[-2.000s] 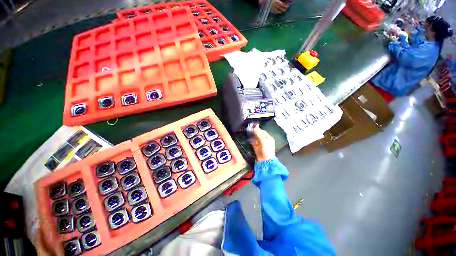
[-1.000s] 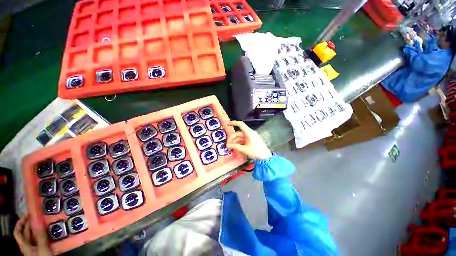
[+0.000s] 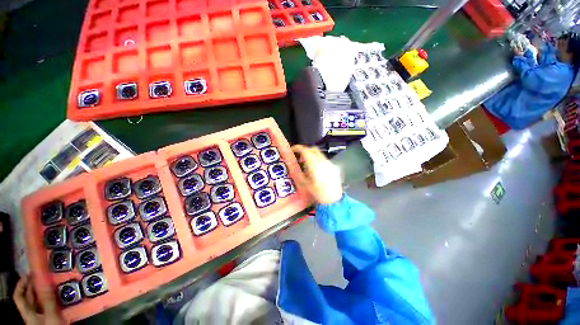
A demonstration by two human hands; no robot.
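Note:
The long orange-pink foam tray (image 3: 161, 166) lies at the bench's near edge, slanting up to the right. Its four sections each hold several lens modules (image 3: 130, 235) with dark round centres. My left hand (image 3: 38, 303) is at the tray's lower left end, partly cut off by the frame edge, with its fingers on the tray's side. My right hand (image 3: 318, 174) is at the tray's right end, somewhat blurred, with its fingers at the end wall. The red-orange grid tray (image 3: 178, 63) behind holds one row of several modules at its near side.
A black boxy device (image 3: 309, 105) stands right of the trays, with white tissue (image 3: 329, 56) and a clear blister tray (image 3: 395, 120) beside it. A yellow emergency-stop box (image 3: 413, 63) is beyond. An instruction sheet (image 3: 60, 145) lies at left. A person in blue (image 3: 533, 89) sits far right.
My right hand has moved from the black device to the long tray's right end. My left hand shows more clearly at the left end. The long tray sits further left and slightly higher in view.

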